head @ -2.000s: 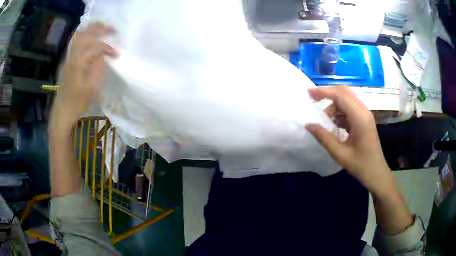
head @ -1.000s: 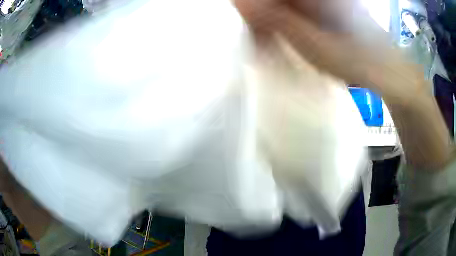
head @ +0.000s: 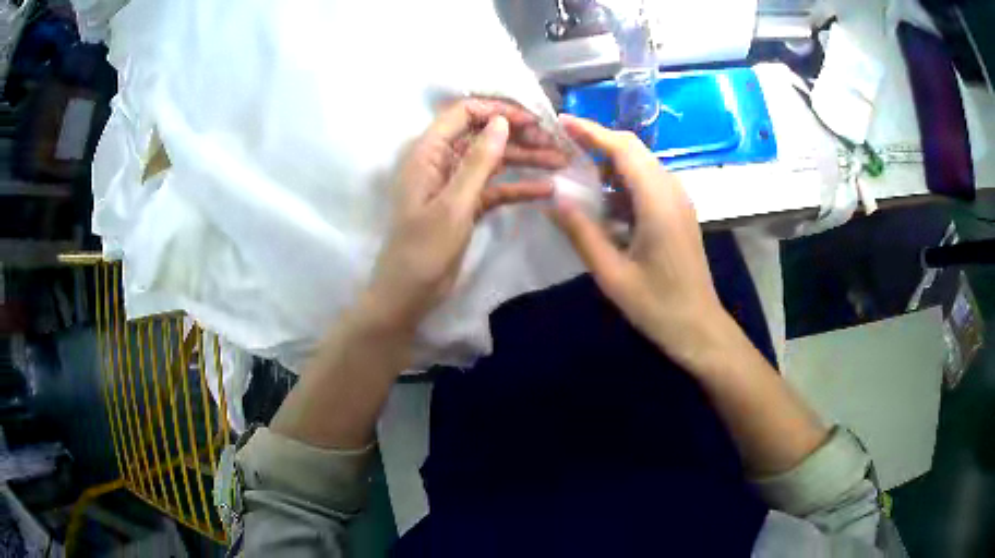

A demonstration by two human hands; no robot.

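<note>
A large white garment piece (head: 284, 164) lies heaped over the left and middle of the table and hangs over its front edge. My left hand (head: 453, 202) is on the fabric near its right edge, fingers curled; a fold of cloth shows around the fingertips. My right hand (head: 644, 234) is just right of it, with thumb and fingers pinching the edge of the white fabric. The exact grip of my left hand is partly hidden. A small tan piece (head: 156, 158) shows among the white fabric at the left.
A blue tray (head: 698, 114) lies right of the fabric, below the sewing machine parts (head: 589, 16) and a clear guard (head: 637, 76). White labels (head: 846, 82), green-handled snips (head: 872, 161) and a dark phone (head: 935, 109) are at right. A yellow wire rack (head: 153, 403) stands lower left.
The white fabric has come down from a blurred swing and now lies over the table's left and middle. Both hands have come together at its right edge.
</note>
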